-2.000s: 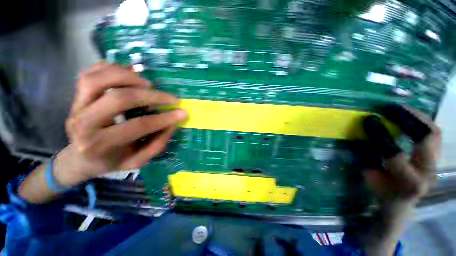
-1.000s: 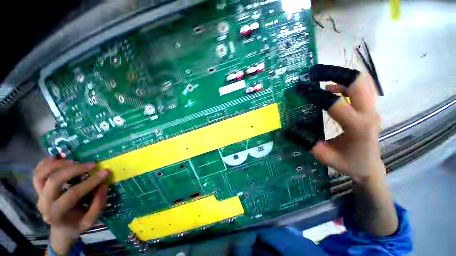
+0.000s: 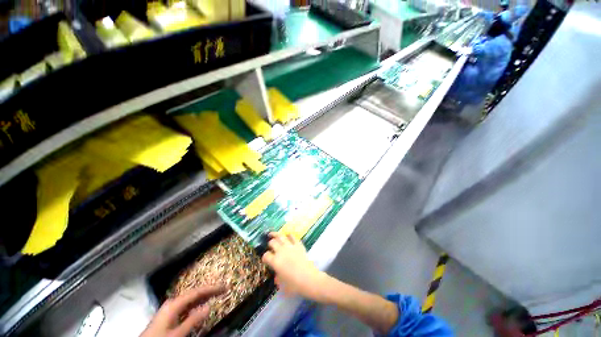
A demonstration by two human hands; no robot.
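The green circuit board (image 3: 323, 172) lies on the conveyor line. A short yellow sheet (image 3: 259, 204) and a longer yellow strip (image 3: 308, 220) are on its face, near the close end. Glare whitens the board's middle. My right hand (image 3: 290, 262), with black fingertip covers, touches the board's near edge; whether it grips the edge is hidden. My left hand (image 3: 184, 313) is cut off by the bottom edge. It is empty, with fingers apart, over the near side of the small-parts bin (image 3: 221, 273).
Yellow sheets (image 3: 138, 141) hang over a black box (image 3: 118, 201) at left. Shelf bins (image 3: 230, 45) stand above. Another green board (image 3: 402, 77) lies farther along the line. People in blue (image 3: 484, 59) are at the far right. Striped tape (image 3: 435, 283) marks the floor.
The board was held up close before me by both hands; it now lies on the line. My left hand has let go of it. The view has turned along the line.
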